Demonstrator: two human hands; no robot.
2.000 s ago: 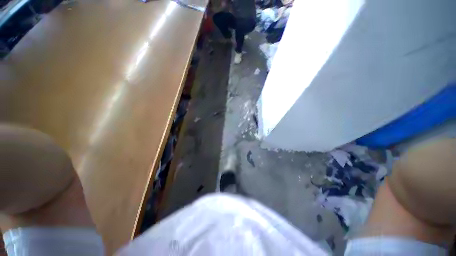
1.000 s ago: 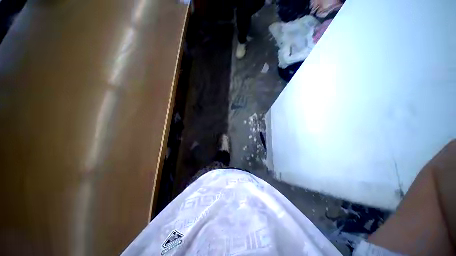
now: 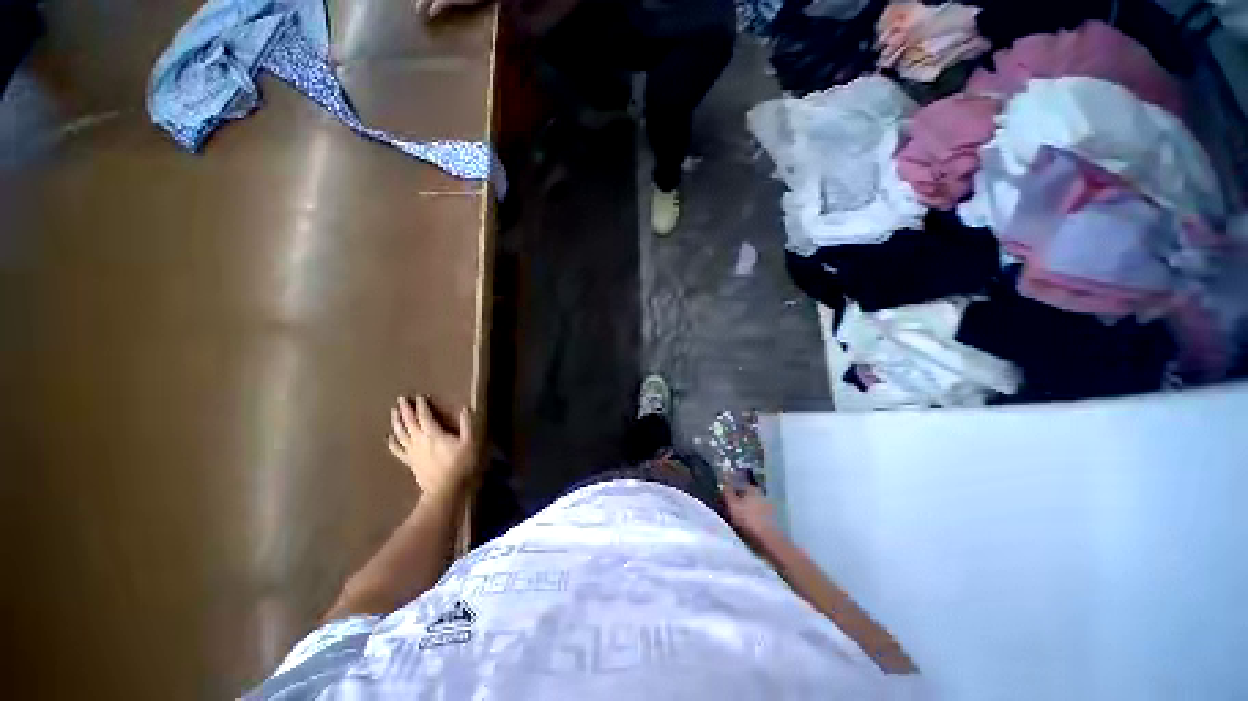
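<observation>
My left hand rests flat on the near part of the long brown cutting table, at its right edge, fingers apart and holding nothing. My right hand hangs low beside my right hip. It is small and partly dark, and I cannot tell whether it holds anything. A blue-patterned garment piece lies crumpled at the far part of the table. Its narrow tail stretches right to the table edge and hangs slightly over.
A person in dark clothes stands ahead in the aisle, with a hand on the table's far edge. White, pink and black garment heaps lie at the right. A large white surface stands at my near right. Scraps lie on the grey floor.
The view has moved forward along the table. The patterned piece and more of the garment heaps now show. My left hand is now on the table edge, and my right arm is lower, by my hip.
</observation>
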